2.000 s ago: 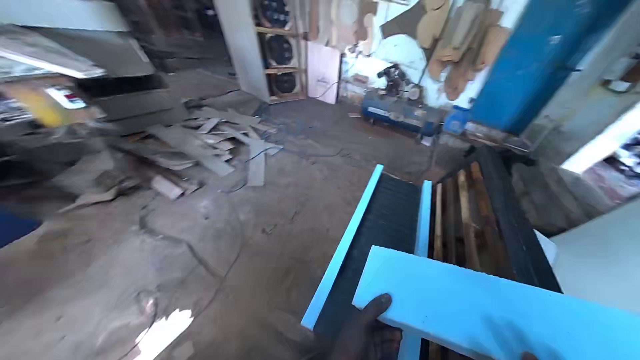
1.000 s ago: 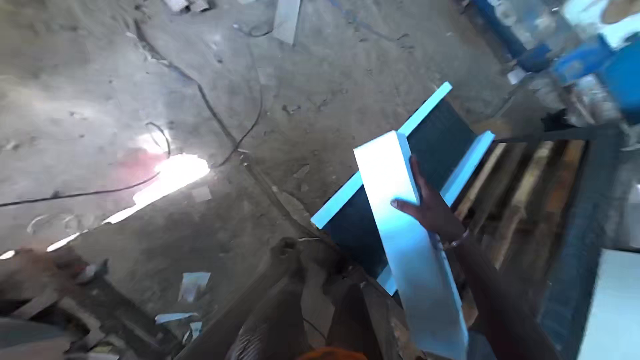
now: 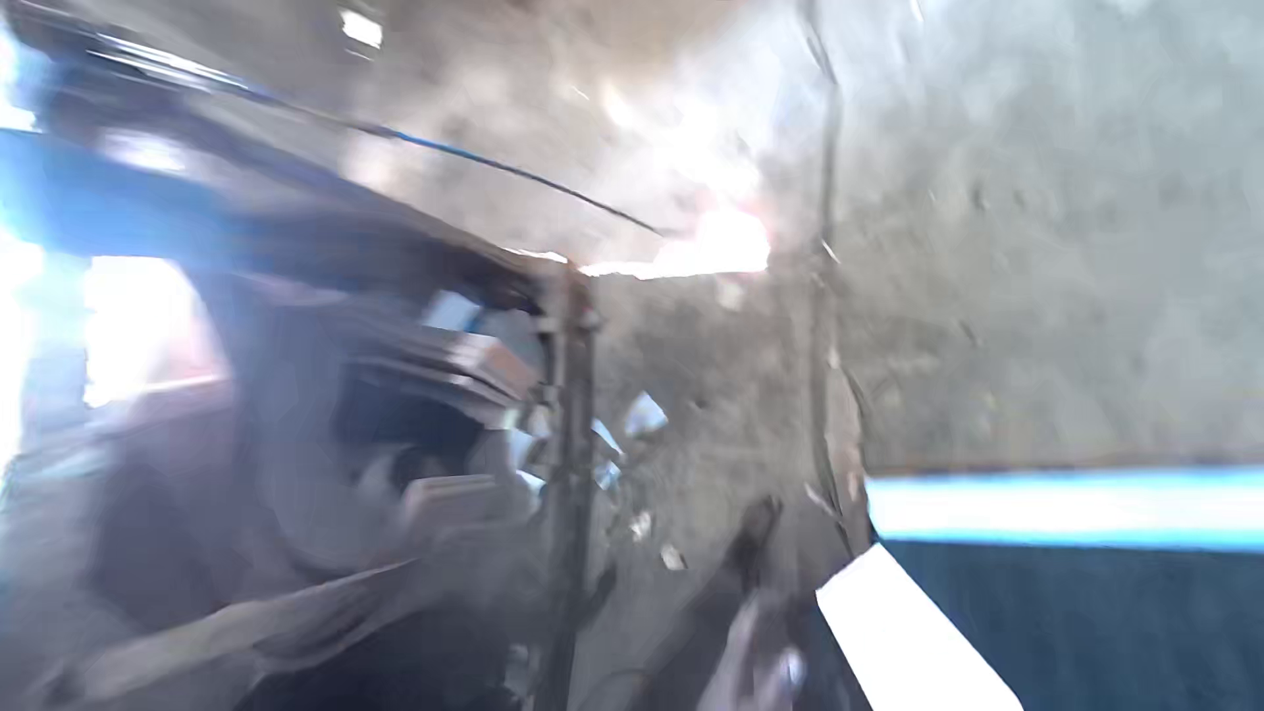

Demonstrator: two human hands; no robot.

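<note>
Neither my left hand nor my right hand can be made out in the head view. A pale, flat board (image 3: 918, 637) lies slanted at the bottom right, its lower end cut off by the frame. It overlaps the left end of a dark panel (image 3: 1076, 622) with a bright light-blue edge strip (image 3: 1066, 509). Blur and glare hide the finer detail of both. My lower leg and foot appear as a dark, blurred shape at the bottom centre.
A cluttered bench or rack with a dark upright post (image 3: 573, 474) fills the left, holding stacked wood pieces (image 3: 484, 365). Scraps (image 3: 645, 415) and a thin cable (image 3: 513, 170) lie on the concrete floor (image 3: 1037, 247), which has a bright sunlit patch.
The view has swung far to the left. My right hand, seen on the pale blue board one second ago, is out of sight now.
</note>
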